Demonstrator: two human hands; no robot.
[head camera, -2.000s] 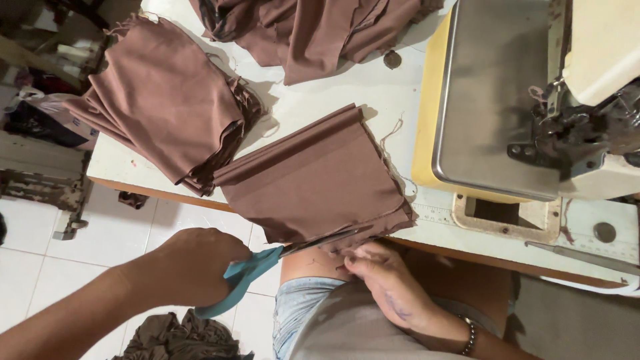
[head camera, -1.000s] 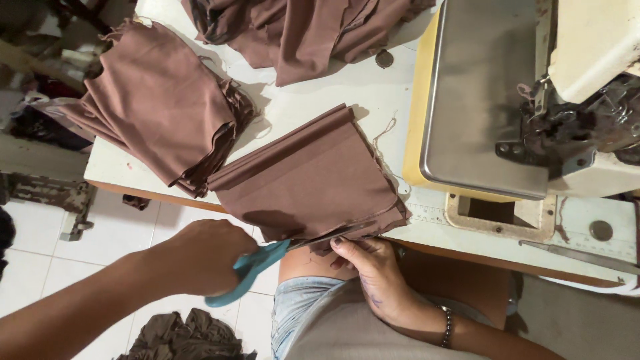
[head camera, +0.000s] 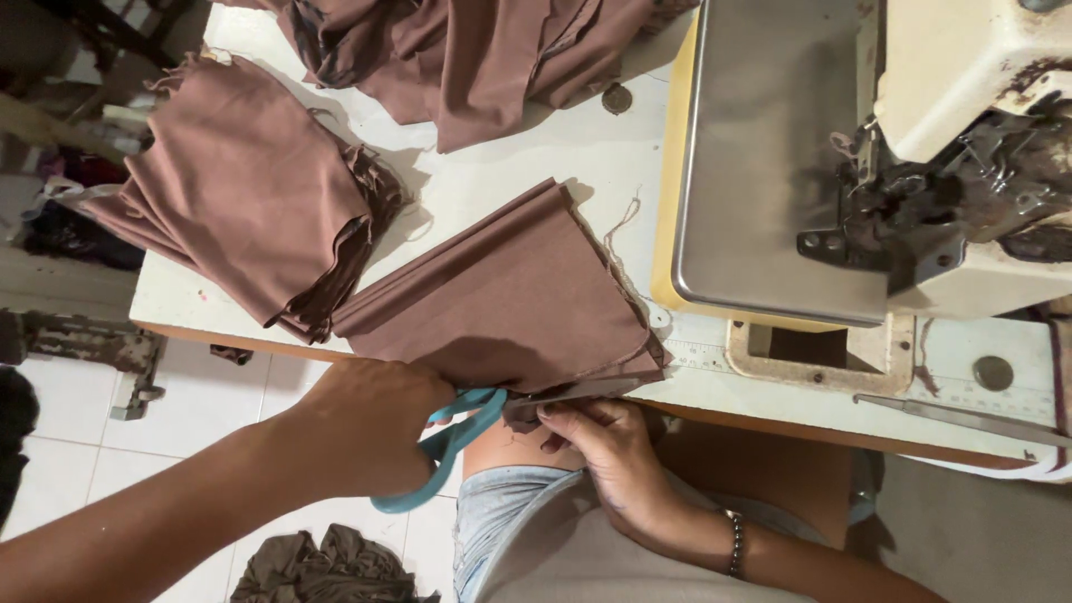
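Note:
My left hand (head camera: 368, 427) is shut on turquoise-handled scissors (head camera: 448, 452). Their blades point right, along the lower edge of a folded brown fabric piece (head camera: 511, 293) at the table's front edge. My right hand (head camera: 607, 435), with a beaded bracelet (head camera: 734, 543) on its wrist, pinches a strip of fabric (head camera: 523, 416) at that edge, just below the blades. Part of the blades is hidden by the cloth. Left of this piece lies a stack of brown fabric pieces (head camera: 251, 176). A larger heap of brown fabric (head camera: 469, 59) lies at the back.
On the right stands a sewing machine (head camera: 946, 193) with a metal plate (head camera: 770, 167) on a yellow base. Tweezers (head camera: 955, 412) lie at the front edge of the white table (head camera: 519, 159). Dark crumpled cloth (head camera: 327, 569) lies on the tiled floor, below my left forearm.
My left hand and the scissors have moved right along the fabric's lower edge. My right hand stays at that edge, holding the cloth.

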